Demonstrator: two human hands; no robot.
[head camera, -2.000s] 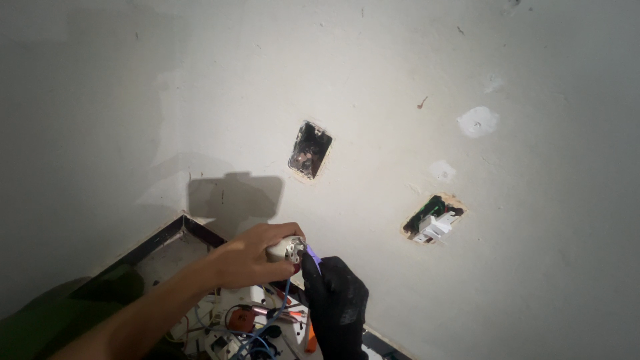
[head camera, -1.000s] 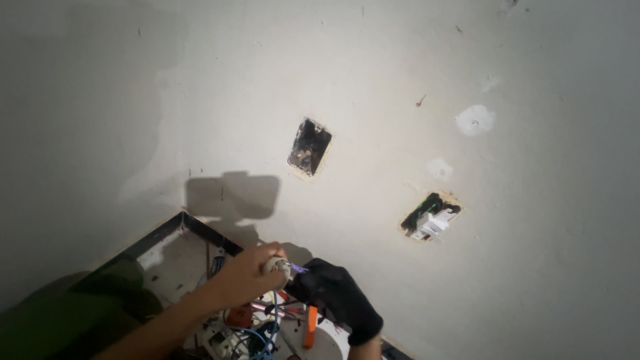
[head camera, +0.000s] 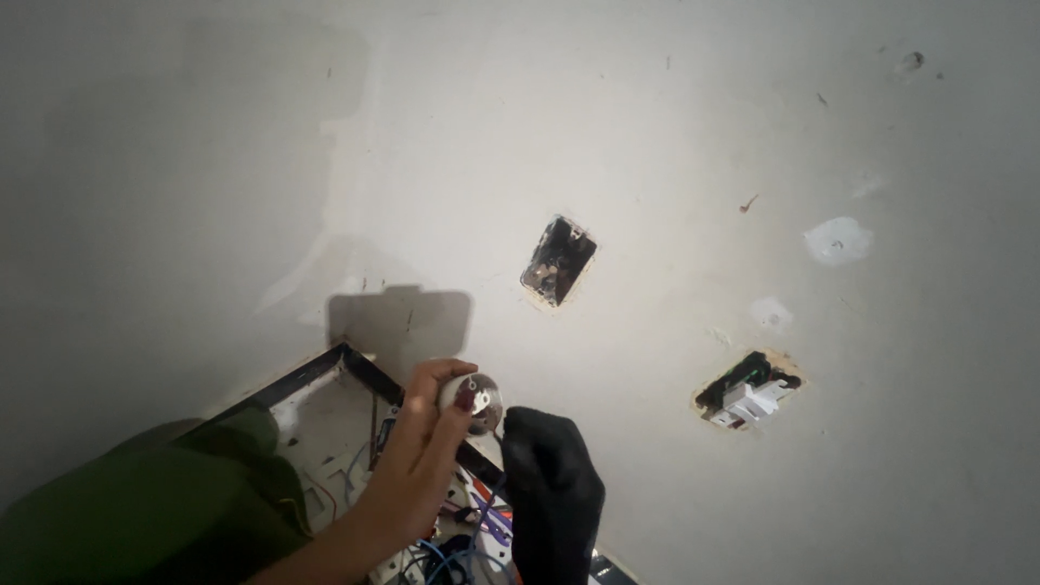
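My bare left hand (head camera: 426, 451) holds a round white electrical fitting (head camera: 475, 402), its thumb across the face, where metal parts show. Just to the right and below is my right hand (head camera: 552, 487) in a black glove, fingers curled close to the fitting's lower edge. A thin dark piece, perhaps a wire, runs between the fitting and the gloved fingertips; what those fingers pinch is hidden. Blue wire (head camera: 487, 512) hangs below the hands. Purple-handled pliers (head camera: 491, 524) lie under them among the wires and tools.
The pale wall holds an open recessed box (head camera: 559, 262) above the hands. At right, a white switch or socket module (head camera: 751, 402) hangs out of another recess with green wires. Dark skirting (head camera: 301, 378) meets at a corner at lower left. A green-clothed knee (head camera: 162, 487) is at left.
The purple-handled tool that was at the fitting between my hands is no longer there. The fitting's face has turned more toward the view, and my gloved hand has moved below and beside it.
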